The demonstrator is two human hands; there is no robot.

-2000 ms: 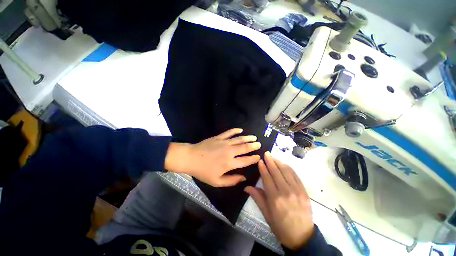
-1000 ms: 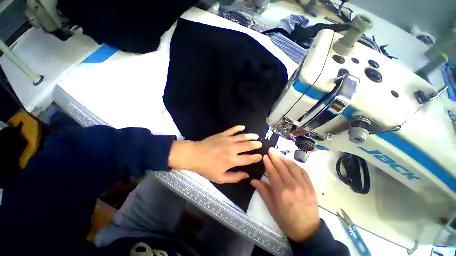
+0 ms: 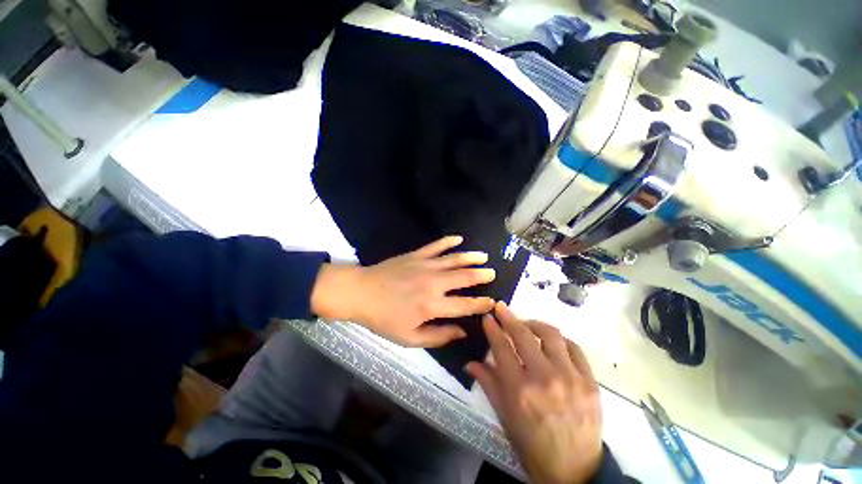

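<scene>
A black fabric piece (image 3: 416, 142) lies on the white table, with its right edge at the presser foot (image 3: 511, 248) of the cream-white sewing machine (image 3: 605, 161). My left hand (image 3: 406, 295) lies flat on the fabric, palm down with fingers spread, just left of the foot. My right hand (image 3: 543, 388) is at the near right edge of the fabric, its fingertips on the edge beside my left fingers. The fingertips appear to pinch the edge. The needle itself is too small to make out.
Blue-handled snips (image 3: 672, 440) and a black looped object (image 3: 673, 326) lie right of the needle area. A black fabric pile (image 3: 236, 43) is at the upper left. A measuring scale (image 3: 378, 371) runs along the near table edge. Cloth scraps (image 3: 558, 36) lie behind the machine.
The fabric has shifted slightly away past the foot, and its near tip lies closer to my hands. My right hand has moved slightly down, away from the foot. My left hand has barely moved.
</scene>
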